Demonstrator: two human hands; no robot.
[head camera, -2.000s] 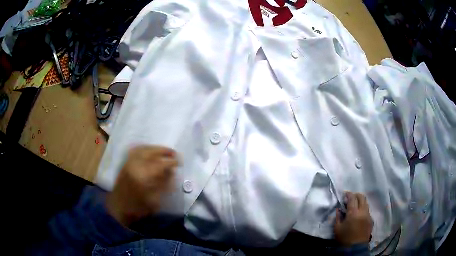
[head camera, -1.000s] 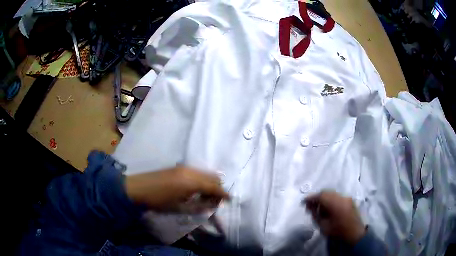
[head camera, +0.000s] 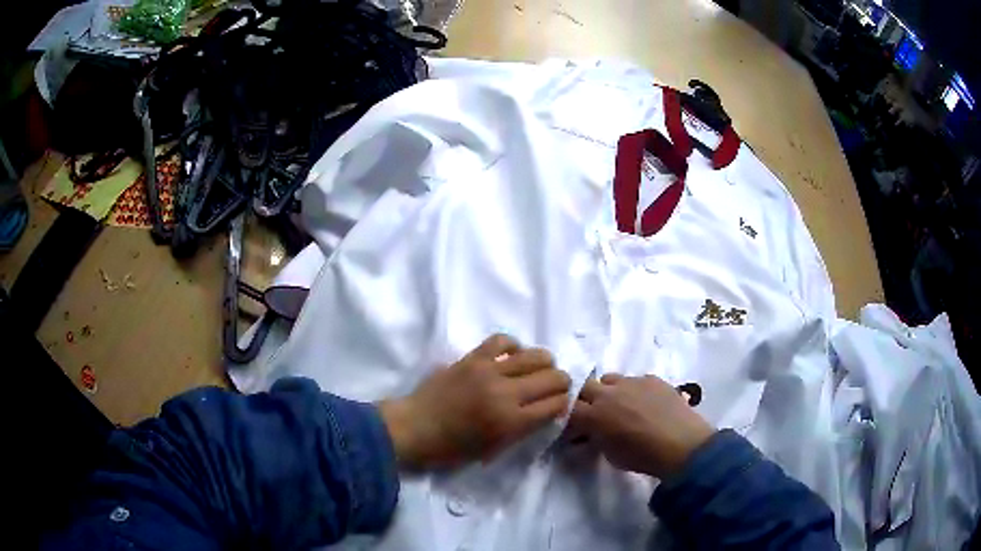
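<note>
A white uniform jacket (head camera: 516, 248) lies spread in front of me, its dark red collar (head camera: 621, 199) at the upper right. A gold-brown chest embroidery (head camera: 721, 313) shows on its front. My left hand (head camera: 479, 400) and my right hand (head camera: 635, 422) meet at the front placket, fingertips close together and pinching the fabric edge. A small dark ring-like thing (head camera: 690, 394) shows by my right hand; I cannot tell what it is. A button (head camera: 456, 506) shows below my left hand. The fabric between my fingertips is partly hidden.
A tangled pile of black hangers (head camera: 231, 118) lies at the upper left, with patterned yellow paper (head camera: 97, 194) beside it on the wooden table (head camera: 161, 312). Another jacket with a black hanger (head camera: 705, 104) in its collar lies beneath. More white jackets (head camera: 904, 420) are heaped at the right.
Both hands have come together at the placket. The jacket front now lies more closed, with its collar and embroidery showing. The view has shifted, showing more of the table's far side.
</note>
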